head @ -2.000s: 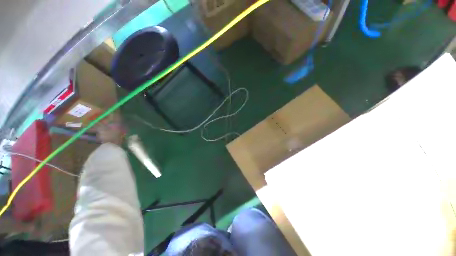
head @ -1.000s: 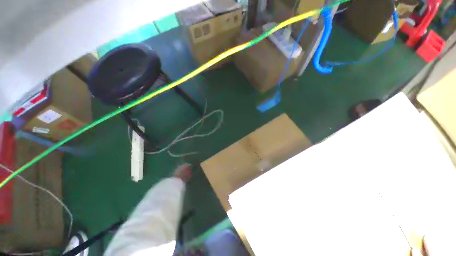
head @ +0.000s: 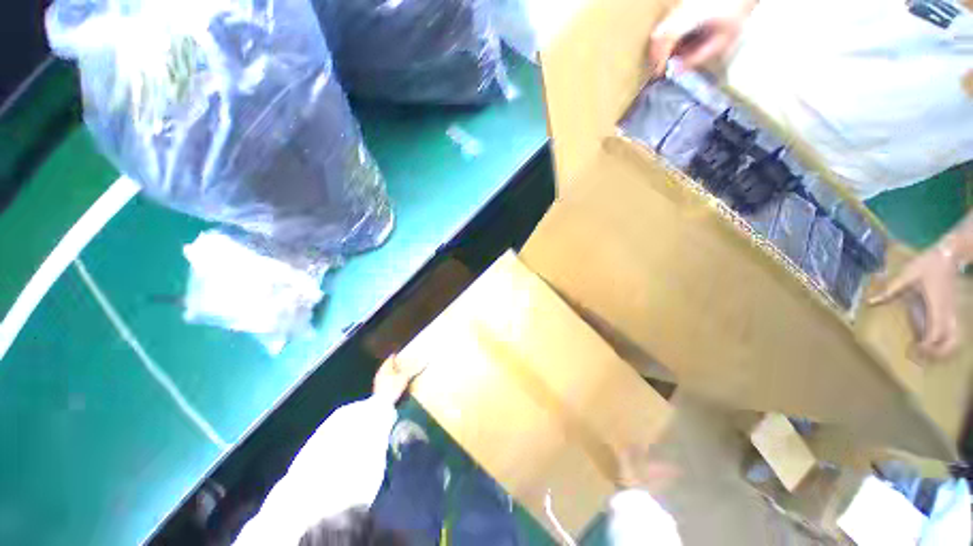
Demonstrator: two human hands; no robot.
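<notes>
A closed brown carton [head: 512, 373] is tilted in front of me, beside the bench edge. My left hand [head: 394, 379] grips its left corner, with the fingers at the edge. My right hand [head: 649, 469] is blurred and lies at the carton's lower right side; its fingers are not clear. A larger open carton [head: 704, 288] stands against it at the upper right, flaps spread, packed with dark bagged units [head: 747, 171]. Another person's two hands are at that open carton.
The green bench [head: 128, 395] runs along the left and holds large poly bags of dark parts [head: 235, 117] and a small clear bag [head: 251, 288]. The other person, in a white top, stands at upper right. A small brown box [head: 782, 450] and white pieces lie at lower right.
The view has swung from the floor, stool and power strip to the bench and cartons. My left hand, earlier empty over the floor, now holds the closed carton. My right hand has come into clearer view.
</notes>
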